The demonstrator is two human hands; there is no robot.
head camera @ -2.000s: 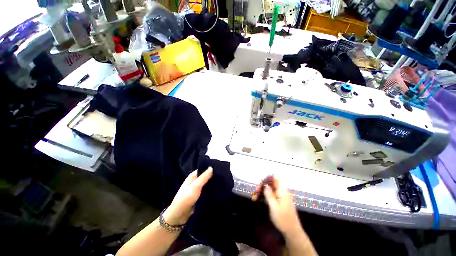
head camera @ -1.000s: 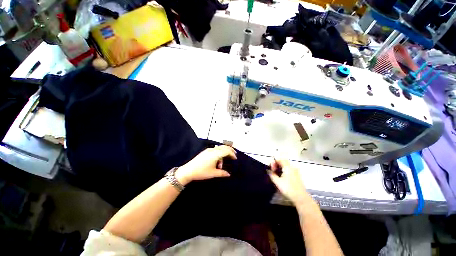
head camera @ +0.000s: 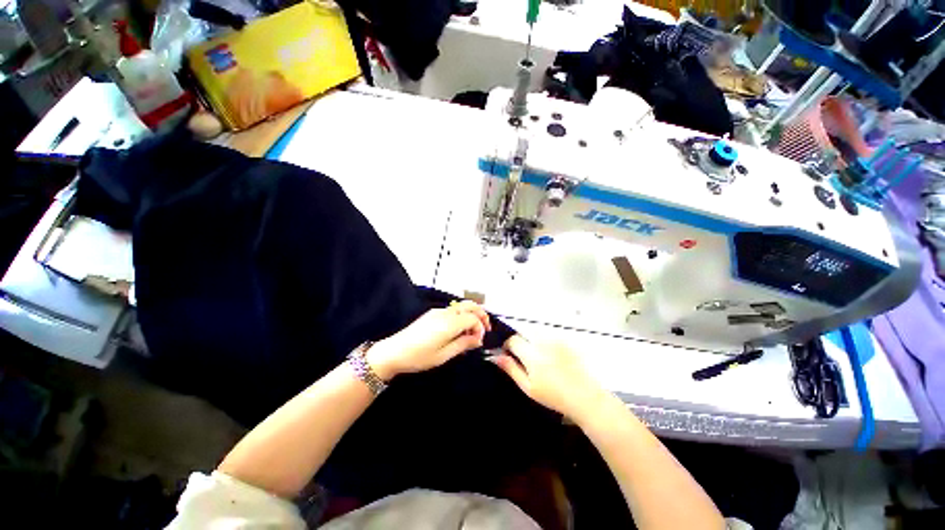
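Observation:
A large dark garment piece (head camera: 264,259) spreads over the left of the white table and hangs over its front edge toward my lap. My left hand (head camera: 435,340) pinches the cloth's edge at the table's front. My right hand (head camera: 534,367) pinches the same edge close beside it, the fingertips almost touching. A small light or shiny bit shows at the right fingertips; I cannot tell what it is. The needle and presser foot (head camera: 510,233) stand behind the hands, with no cloth under them.
The white JACK sewing machine (head camera: 622,223) stands behind and right. A small dark tool (head camera: 727,364) and a coiled black cable (head camera: 817,381) lie at the right front. A yellow box (head camera: 275,64) stands at the back left. Lilac cloth (head camera: 912,311) hangs at the right.
The cloth edge was lifted toward the right and spread along the table front. My right hand has since moved left along it to my left hand, which has barely moved.

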